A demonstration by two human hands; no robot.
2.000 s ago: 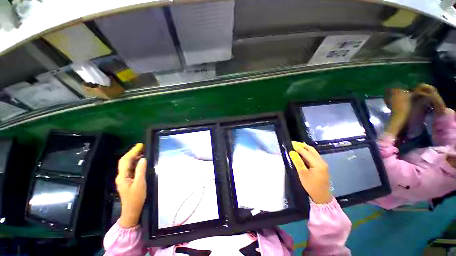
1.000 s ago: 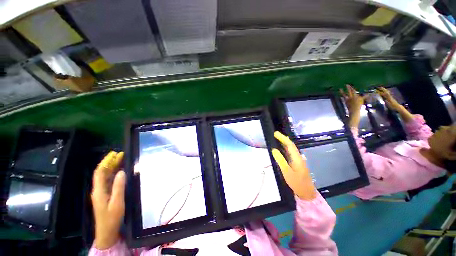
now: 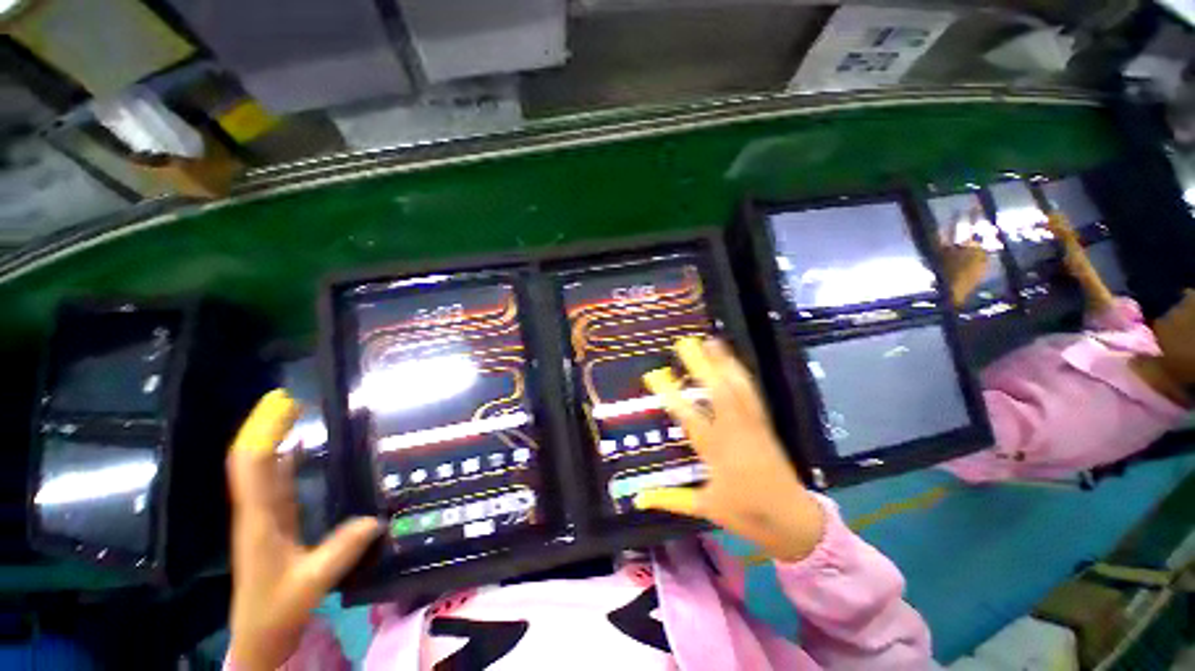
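A black tablet tray with two recesses lies in front of me. The left tablet and the right tablet both show a dark home screen with orange lines and rows of icons. My left hand, with a yellow finger cot, is at the tray's left side, thumb at its edge, fingers apart. My right hand, with yellow finger cots, is spread over the right tablet's screen. Whether its fingertips touch the glass I cannot tell.
Another tray with two tablets stands at the right, one at the left. A person in pink sleeves works at the far right. Printed sheets line the shelf front behind the green bench. Blue floor shows lower right.
Both screens changed from a pale picture to the dark line-patterned home screen. My right hand moved from the tray's right edge onto the right tablet. My left hand stays at the left edge.
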